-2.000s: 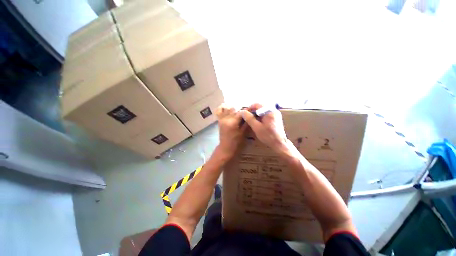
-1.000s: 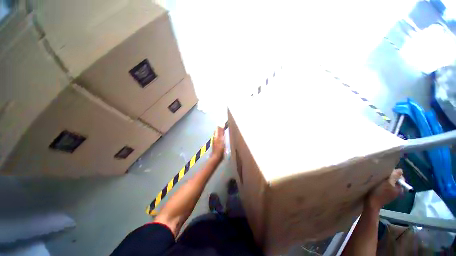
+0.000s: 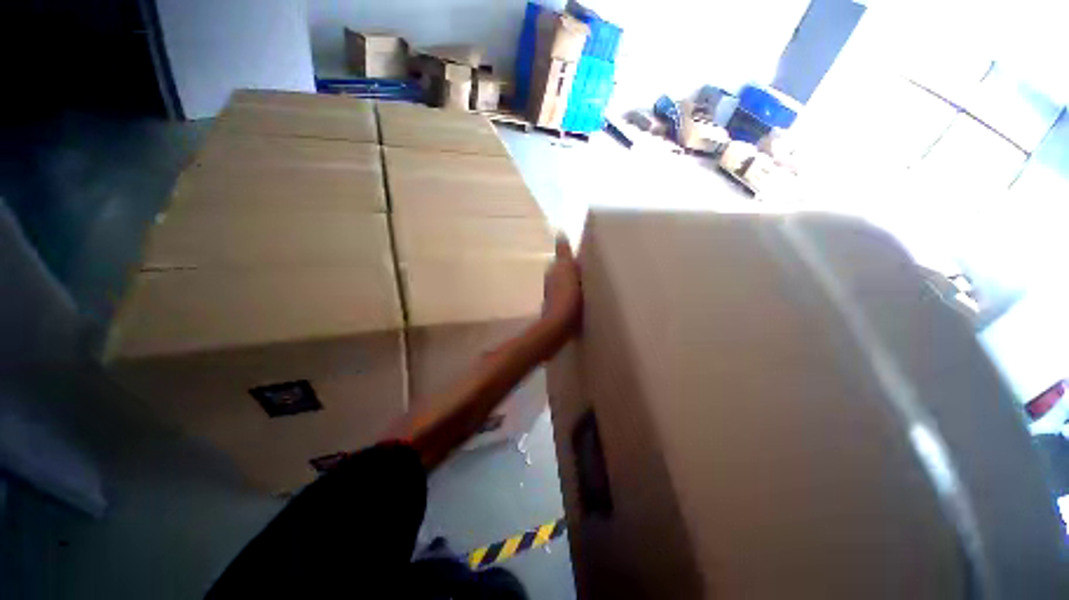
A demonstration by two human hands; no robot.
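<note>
A large brown cardboard box fills the right half of the view, close to me, with a shiny strip of clear tape along its upper face and a dark square logo on its left side. My left hand presses against the left side of the box near its far upper corner. My right hand is not in view; the box covers that area. A marker pen does not show.
A stack of closed brown cartons stands on the left, just beside my left forearm. Yellow-black floor tape lies between it and the box. Farther back are small cartons, tall blue crates and piled goods near the wall.
The box has risen and come closer, now beside the carton stack. My left hand has moved up with it. My right hand and the pen in it have gone out of sight.
</note>
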